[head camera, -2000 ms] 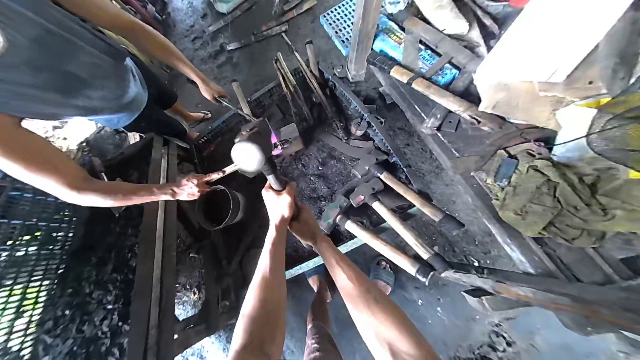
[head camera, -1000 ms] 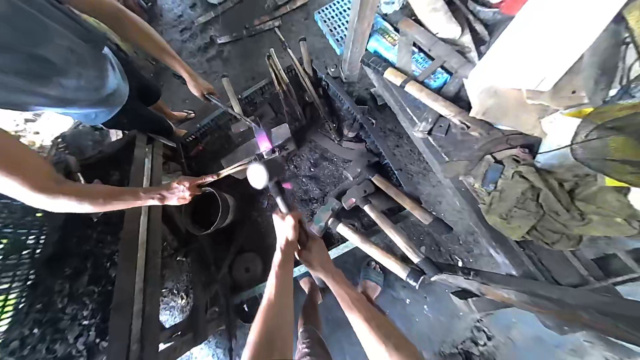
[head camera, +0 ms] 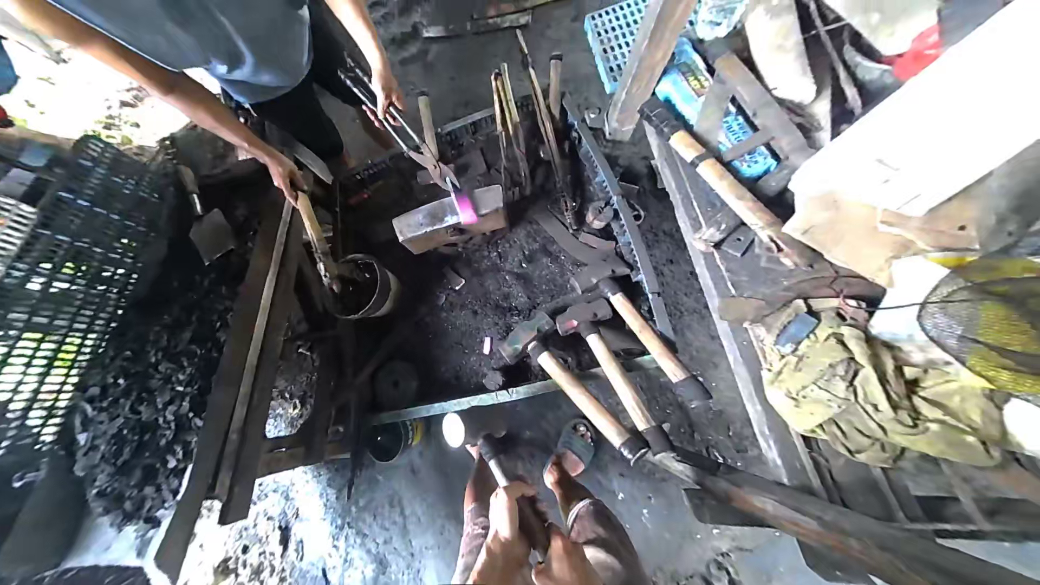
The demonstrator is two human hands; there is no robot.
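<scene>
My left hand (head camera: 505, 520) and my right hand (head camera: 563, 561) are closed around the handle of a sledgehammer (head camera: 471, 431), low in front of my legs. Its head hangs just before the near metal edge of the forge bed. Beyond it, a piece of glowing hot metal (head camera: 465, 208) lies on the steel anvil block (head camera: 443, 221). A co-worker's tongs (head camera: 431, 162) grip that piece. The co-worker's other hand (head camera: 284, 177) holds a wooden-handled tool (head camera: 317, 236) whose lower end is at the rim of a round metal pot (head camera: 382, 296).
Several hammers (head camera: 597, 349) lean over the bed's near right edge. Upright tongs and rods (head camera: 528, 122) stand at its back. Charcoal (head camera: 138, 406) fills the left side. A wooden post (head camera: 650, 65) and a bench with a crumpled cloth (head camera: 853, 390) are at right.
My hands and the sledgehammer have moved down and back toward my legs, away from the anvil block. The co-worker's wooden-handled tool has moved from beside the block to the pot.
</scene>
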